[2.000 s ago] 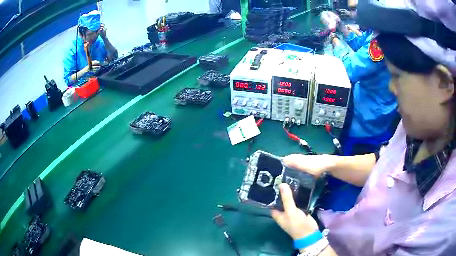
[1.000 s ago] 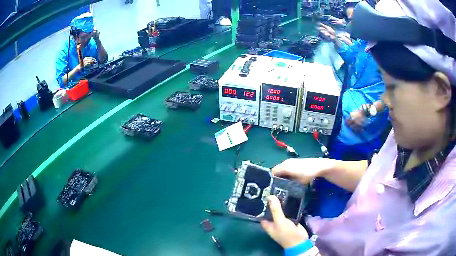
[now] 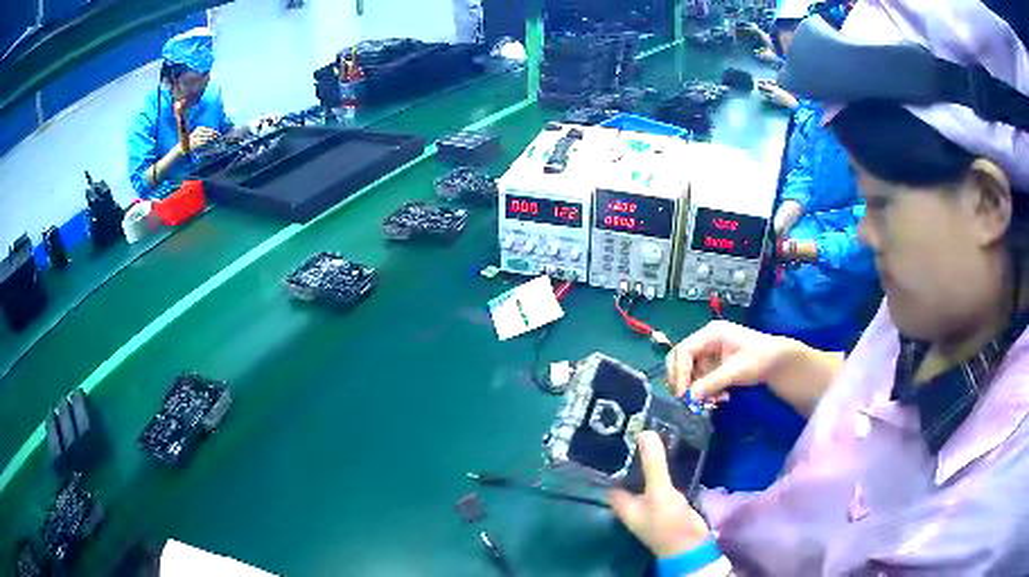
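Neither my left hand nor my right hand is in the picture. Nearest in front of me, a cream paper sheet [image 3: 214, 560] is cut off by the bottom edge. An open unit with a dark circuit board [image 3: 186, 417] lies on the green bench at the left, and another board unit [image 3: 70, 521] lies at the lower left. A black ribbed block [image 3: 71, 428] stands behind it. More board units, one here [image 3: 330, 278] and one here [image 3: 424, 221], lie in a line towards the back.
At the right, a person holds an open hinged camera unit [image 3: 609, 419], fingers at a small blue part. Power supplies [image 3: 587, 214] with test leads stand behind; a card [image 3: 526, 308] and thin cables [image 3: 530, 488] lie nearby. A black tray [image 3: 310, 169] and another person are across the bench.
The neighbouring person's far hand has moved to the unit's upper edge, and the unit is tilted differently. The view has shifted slightly. The person across has lowered a raised hand.
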